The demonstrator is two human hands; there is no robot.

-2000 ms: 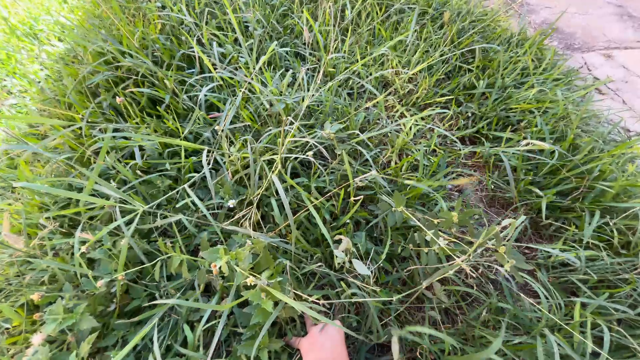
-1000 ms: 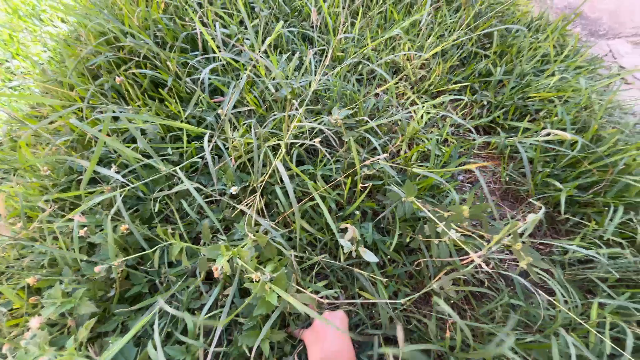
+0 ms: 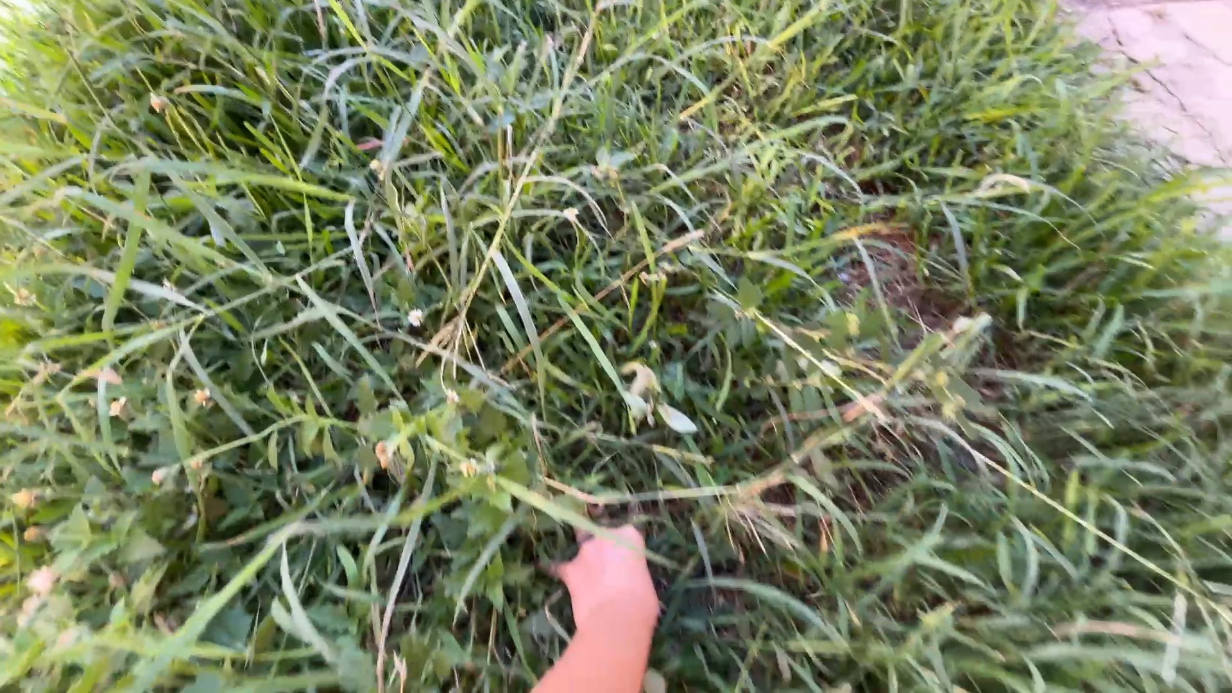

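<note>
My right hand (image 3: 608,577) reaches down into the tall green grass (image 3: 481,308) at the lower middle of the view, back of the hand up. Its fingertips are hidden among blades and leaves, so what they touch or hold does not show. A long bent grass stem (image 3: 674,495) crosses just above the knuckles. Close by on the left are leafy weeds (image 3: 481,423) with small dried flower heads (image 3: 383,454). A pale curled leaf (image 3: 677,420) lies above and to the right of the hand. My left hand is out of view.
Cracked stone paving (image 3: 1169,87) borders the grass at the upper right. A patch of brownish ground (image 3: 900,274) shows between the blades right of the middle. More small flower heads (image 3: 40,580) stand at the lower left.
More of my right hand and wrist now shows than in the earlier frames, where only part of the hand showed at the bottom edge. The view has shifted somewhat.
</note>
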